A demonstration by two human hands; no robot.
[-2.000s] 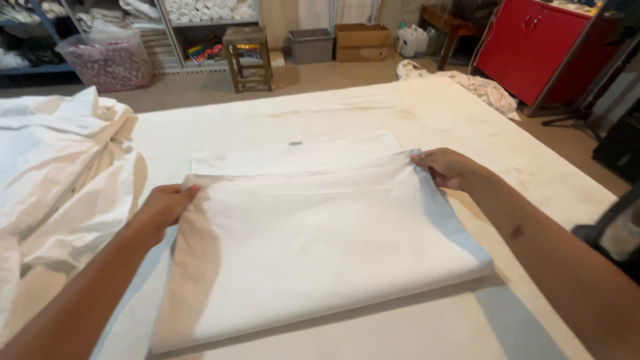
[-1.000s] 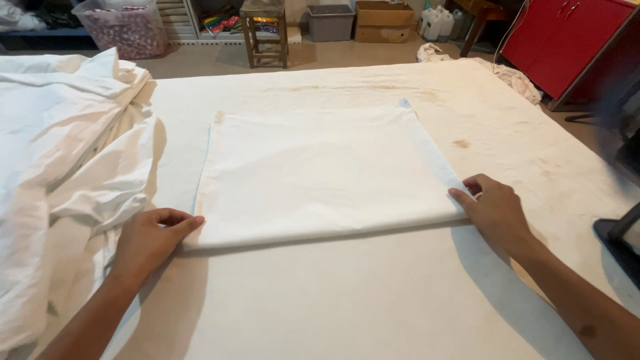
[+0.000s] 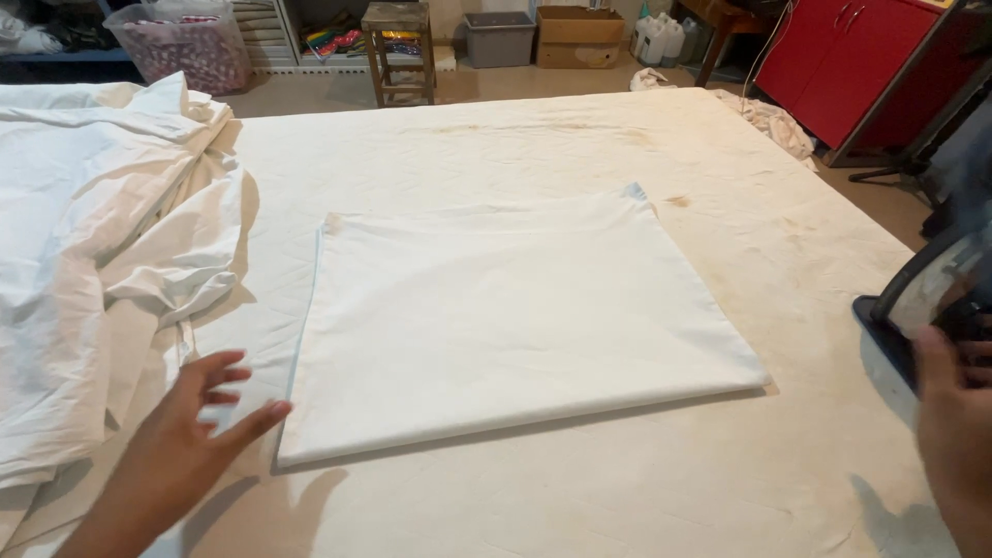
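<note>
A folded white cloth (image 3: 504, 318) lies flat on the cloth-covered table (image 3: 558, 496), its thick folded edge towards me. Beside its near left corner is my left hand (image 3: 194, 426), fingers apart and holding nothing; the thumb tip is at or just over the cloth's left edge. At the right edge of the view, my right hand (image 3: 949, 411) is at the handle of a clothes iron (image 3: 914, 310), which is partly cut off. Whether the fingers have closed round the handle cannot be made out.
Crumpled white sheets (image 3: 116, 256) are heaped on the table's left side. Beyond the far edge are a wooden stool (image 3: 397, 54), a clear plastic bin (image 3: 186, 50), a grey crate (image 3: 500, 39), a cardboard box (image 3: 580, 37) and a red cabinet (image 3: 845, 66).
Both hands have let go of the folded cloth. My right hand has moved right to the iron, and my left hand has opened beside the near left corner.
</note>
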